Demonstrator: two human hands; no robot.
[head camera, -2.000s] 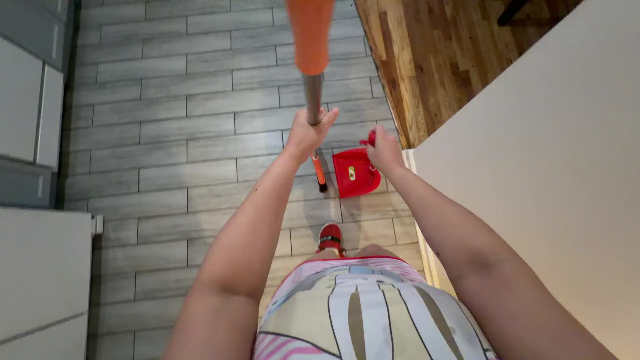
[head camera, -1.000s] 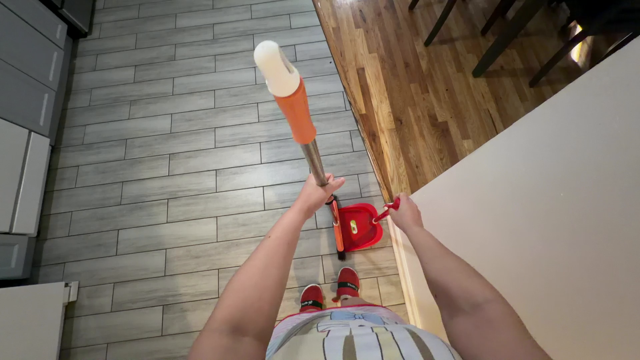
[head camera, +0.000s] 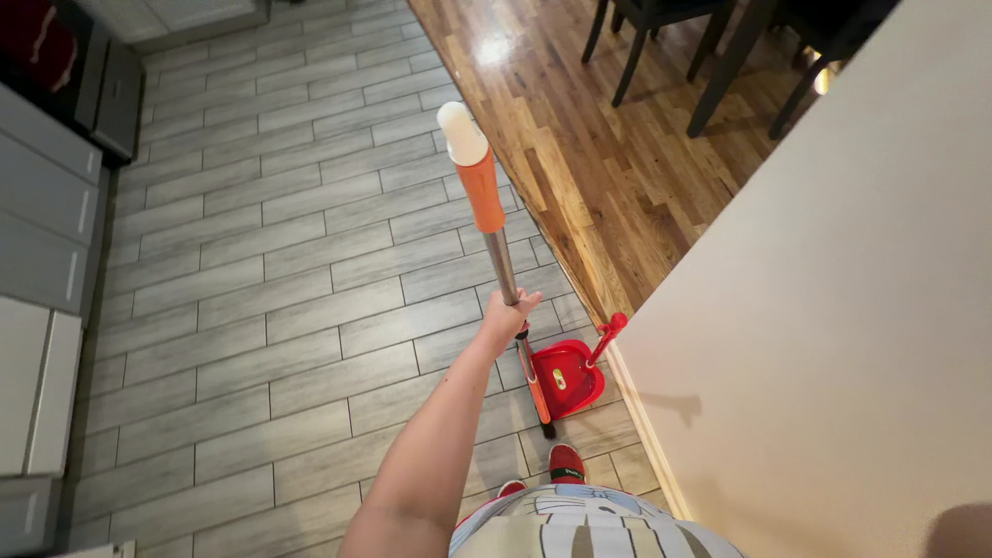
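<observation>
My left hand (head camera: 508, 316) is closed around the metal pole of a broom (head camera: 500, 260), whose orange grip and white end cap point up toward me. The broom's orange head (head camera: 539, 399) with dark bristles rests on the tile against the open edge of a red plastic dustpan (head camera: 570, 378). The dustpan sits on the floor, a small sticker in its pan, its red handle (head camera: 608, 338) standing up beside the wall corner. No hand is on that handle. My right hand is out of view; only a blurred bit of skin shows at the lower right edge.
A white wall (head camera: 814, 310) with a wooden baseboard (head camera: 647, 434) stands close on the right. Beyond the tile lies a hardwood floor (head camera: 573, 139) with a dark chair (head camera: 639, 46) and table legs. Kitchen cabinets (head camera: 46, 201) line the left. My red shoes (head camera: 566, 463) are just below the broom head.
My right hand has let go of the dustpan handle and left the view. The broom head, a little away from the dustpan two seconds ago, now lies against it. The view has shifted.
</observation>
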